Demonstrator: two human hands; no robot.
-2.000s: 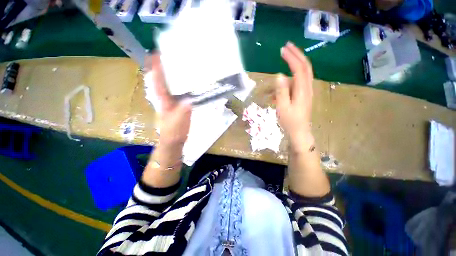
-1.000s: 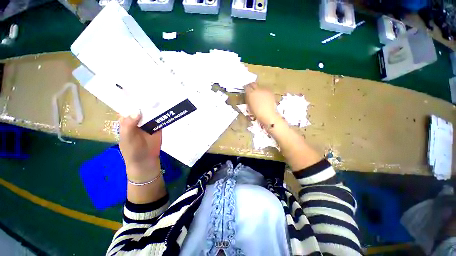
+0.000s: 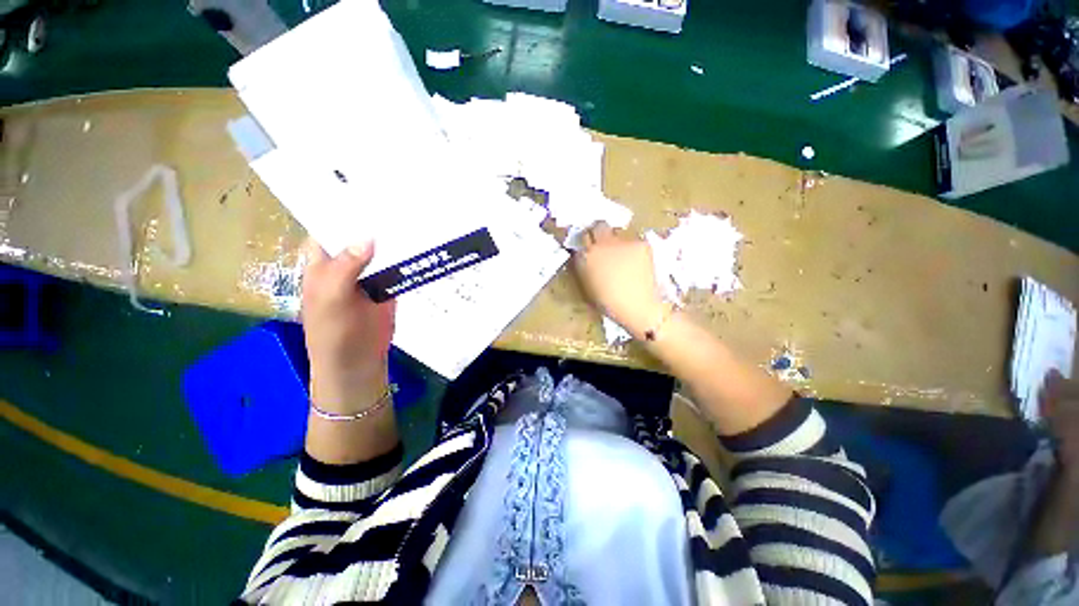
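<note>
My left hand (image 3: 343, 308) holds an open white folded card insert (image 3: 355, 130) by its lower edge, beside its black band with white lettering. The card is tilted above the spread white leaflets (image 3: 456, 320). My right hand (image 3: 609, 272) is lowered at the right edge of the leaflets, fingers bent down over small white paper; whether the fingertips grip a piece is hidden. A loose heap of small white slips (image 3: 704, 251) lies just right of my right hand, with more slips partly under it.
Open product boxes (image 3: 848, 38) stand on the green belt, with an upright printed carton (image 3: 1006, 140) at right. A white stack (image 3: 1044, 343) lies far right, where another person's hand (image 3: 1061, 408) touches it. A bent white strip (image 3: 154, 231) lies left. A blue stool (image 3: 246, 397) stands below.
Since the first frame, my left hand has lowered the card and it is opened out; my right hand has come down to the papers. Another person's hand has appeared at the far-right stack.
</note>
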